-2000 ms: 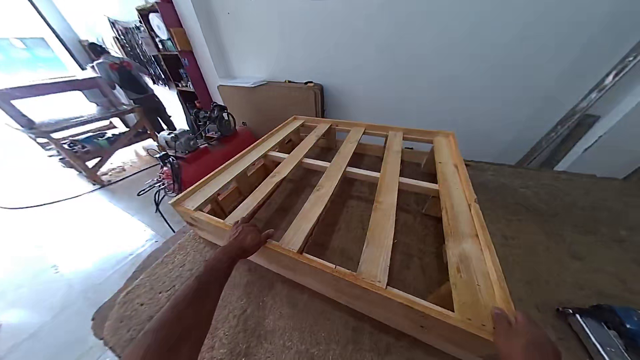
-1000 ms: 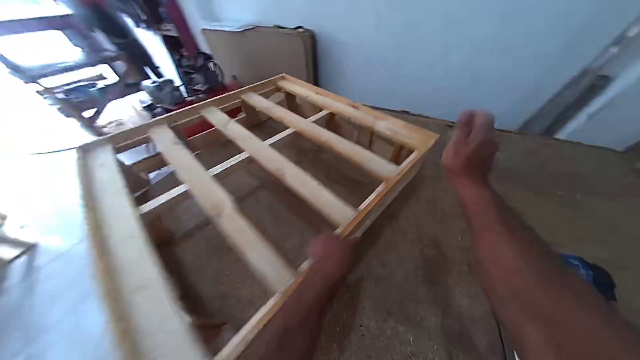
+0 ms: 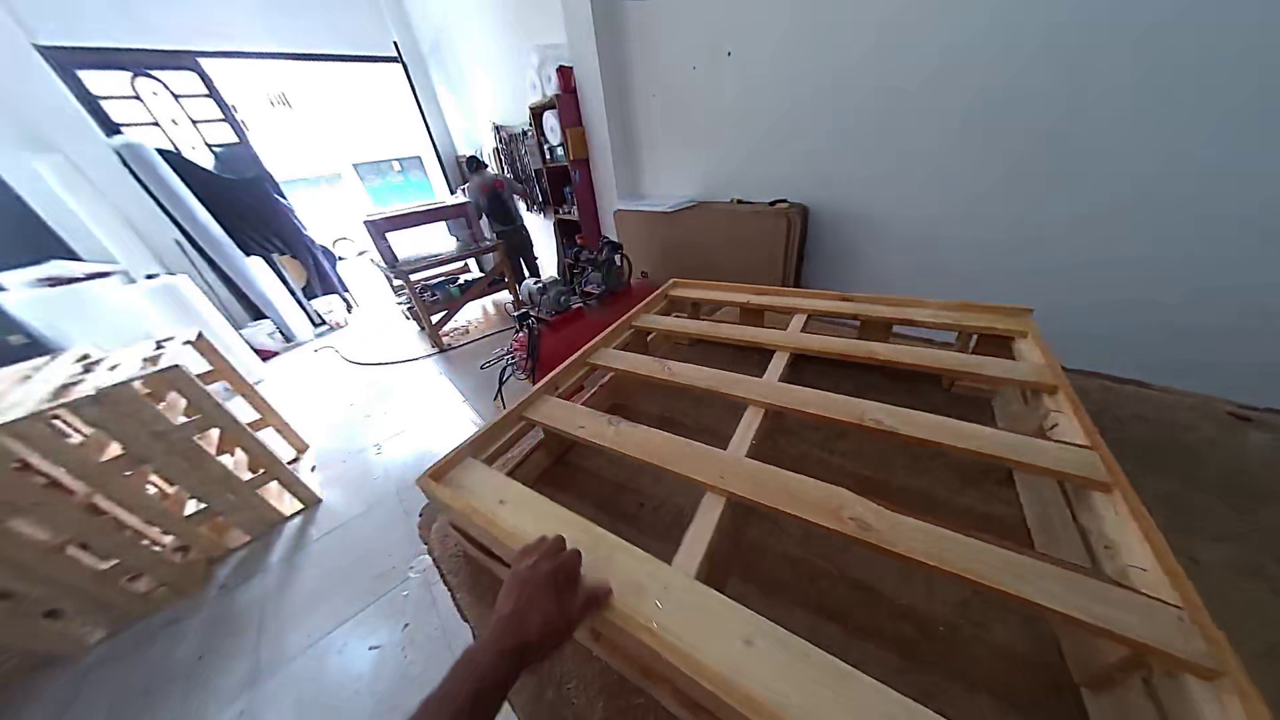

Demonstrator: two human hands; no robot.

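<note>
A slatted wooden frame (image 3: 850,505), made of pale boards inside a rectangular border, lies on a brown-topped surface. My left hand (image 3: 545,600) rests at its near edge, fingers curled over the border beside the nearest wide board (image 3: 640,590). Whether the fingers grip the edge tightly is hard to tell. A narrow crosspiece (image 3: 745,430) runs beneath the slats. My right hand is out of view.
Stacked wooden pallet-like frames (image 3: 150,490) stand at the left. Behind the frame are a red surface (image 3: 600,320) with machines and cords, and leaning brown panels (image 3: 705,240). A person (image 3: 500,210) stands by a wooden workbench (image 3: 440,255) and shelves.
The frame's orientation in view has changed. My right hand, raised one second ago, is out of view. The view has swung left, bringing in the pallet-like frames and doorway.
</note>
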